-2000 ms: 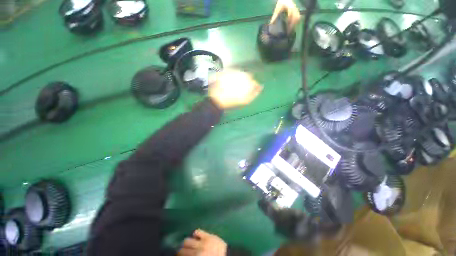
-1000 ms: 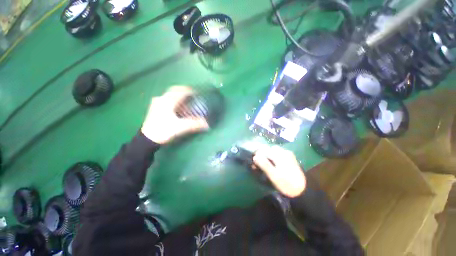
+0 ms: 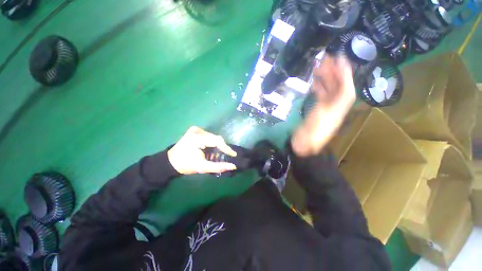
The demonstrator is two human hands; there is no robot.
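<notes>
My left hand [image 3: 203, 151] is closed around a black fan head [image 3: 214, 154] low in front of my body. A dark part [image 3: 272, 161] adjoins it on the right, against my right sleeve. My right hand [image 3: 327, 103] is blurred and raised beside the screwdriver; its fingers are spread and I see nothing in it. The black electric screwdriver [image 3: 290, 61] hangs over the blue and white printed box [image 3: 253, 87]. Small shiny screws [image 3: 234, 96] lie along the box's left edge.
A pile of black fan heads [image 3: 383, 24] lies behind the box at upper right. One with pale blades [image 3: 381, 83] sits by the open cartons [image 3: 394, 174] at right. A single fan head [image 3: 53, 60] is at upper left; several more [image 3: 49, 197] are at lower left.
My left hand has brought the fan head down close to my body. My right hand has left the dark part and moved up and right to the screwdriver. The view has shifted.
</notes>
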